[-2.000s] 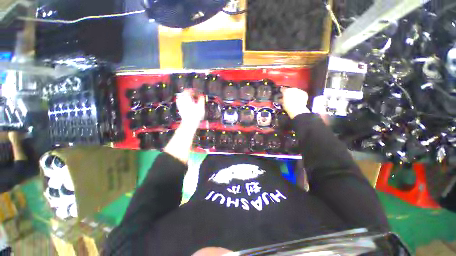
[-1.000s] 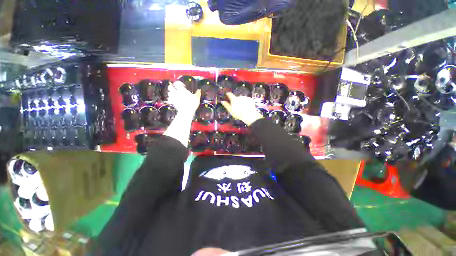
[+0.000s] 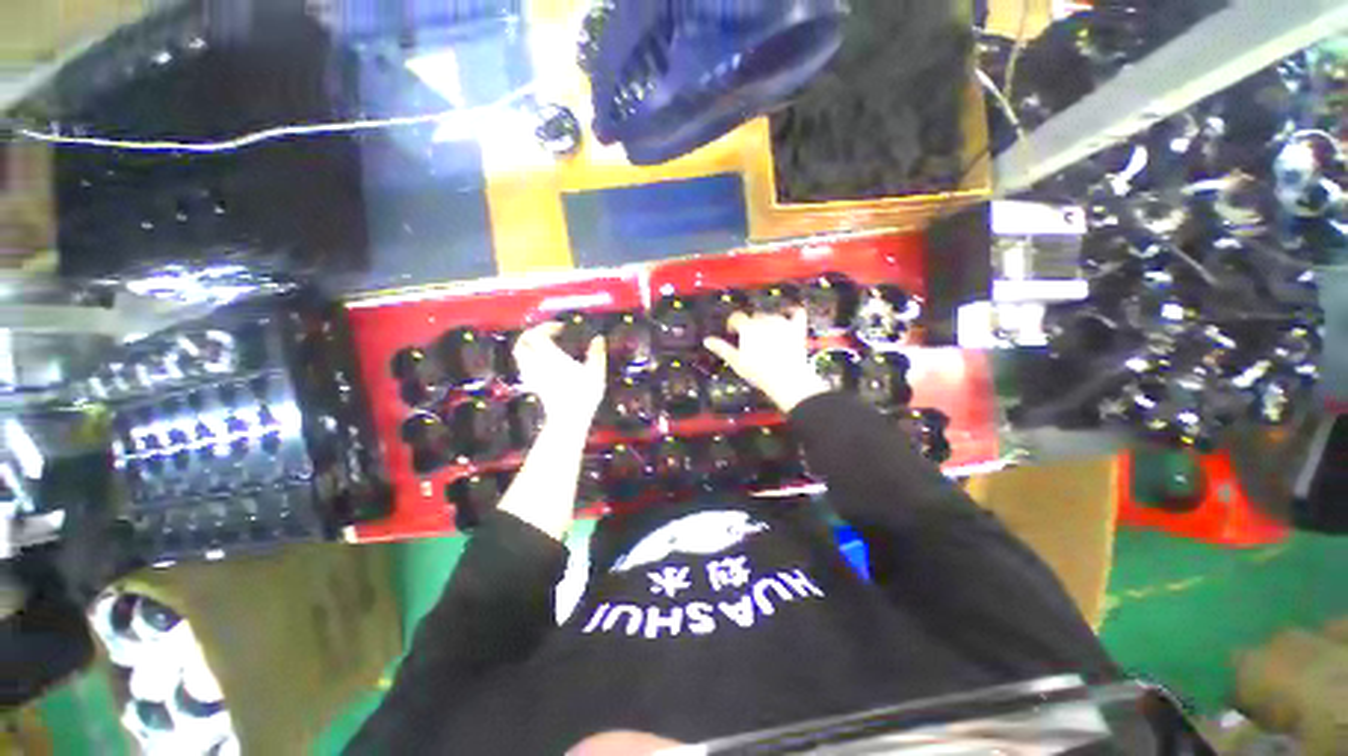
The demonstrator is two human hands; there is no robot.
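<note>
Round black housings (image 3: 476,424) stand in about three rows on the red mat (image 3: 399,513). My left hand (image 3: 563,372) is over the back row, left of the middle, with thumb and fingers apart around a housing. My right hand (image 3: 769,355) is over the back row, right of the middle, its fingers spread at the housings. Both hands are blurred, and any small part in the fingertips cannot be made out. The housing at the right end of the back row (image 3: 886,315) shows bright silvery marks.
A black parts tray (image 3: 215,443) lies left of the mat. Small pale boxes (image 3: 1035,251) and a heap of black-and-silver parts (image 3: 1168,296) are at the right. A carton of white-and-black parts (image 3: 166,672) is at lower left. A dark blue sleeve-like shape (image 3: 710,67) reaches in behind.
My right hand moved left from the mat's right end between the first two frames, then slightly right along the back row. My left hand stays near the same housings. The view has shifted and tilted.
</note>
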